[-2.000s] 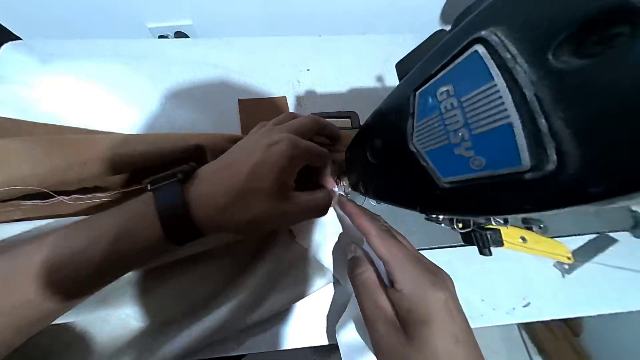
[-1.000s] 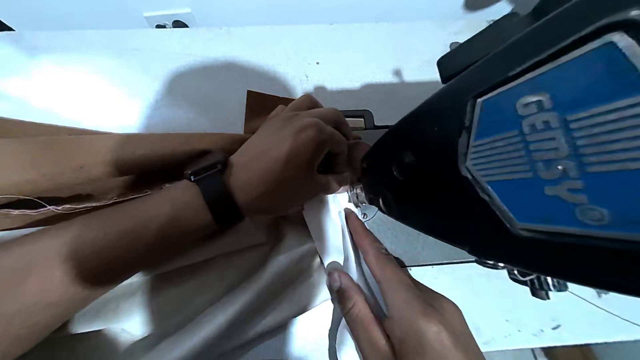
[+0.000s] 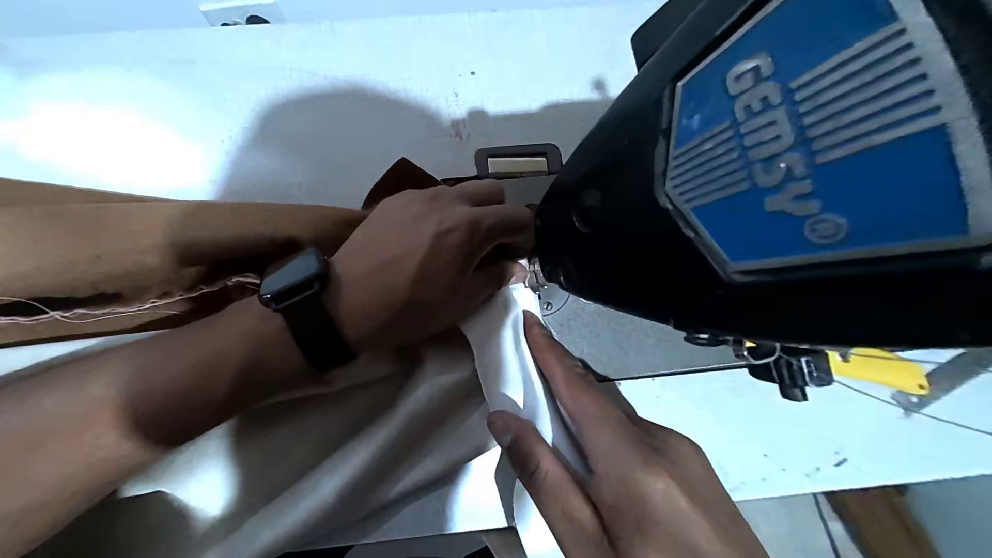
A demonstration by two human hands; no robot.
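Note:
A black Gemsy sewing machine [image 3: 620, 201] reaches in from the right, its metal foot [image 3: 535, 275] low over the bed plate [image 3: 643, 341]. My left hand [image 3: 434, 248], with a dark smartwatch [image 3: 294, 283] on its wrist, bends its fingers onto cloth close beside the foot; its fingertips are partly hidden. My right hand [image 3: 612, 457] lies nearer to me, forefinger and thumb on a folded white fabric strip [image 3: 508, 364] that runs up to the foot. Brown fabric [image 3: 155, 236] with loose pale threads [image 3: 116, 310] stretches left, and light cloth [image 3: 349, 457] lies beneath my left forearm.
The white table [image 3: 349, 62] carries a dark rectangular frame-like fitting [image 3: 518, 159] behind the bed plate. A yellow-handled cutter [image 3: 880, 370] lies at the right under the machine arm. A socket-like white fitting [image 3: 242, 12] is at the top left.
Two seconds ago my hands were closer together at the foot; my right forefinger now rests slightly nearer to me along the white strip. The view has shifted, with the machine head larger in it.

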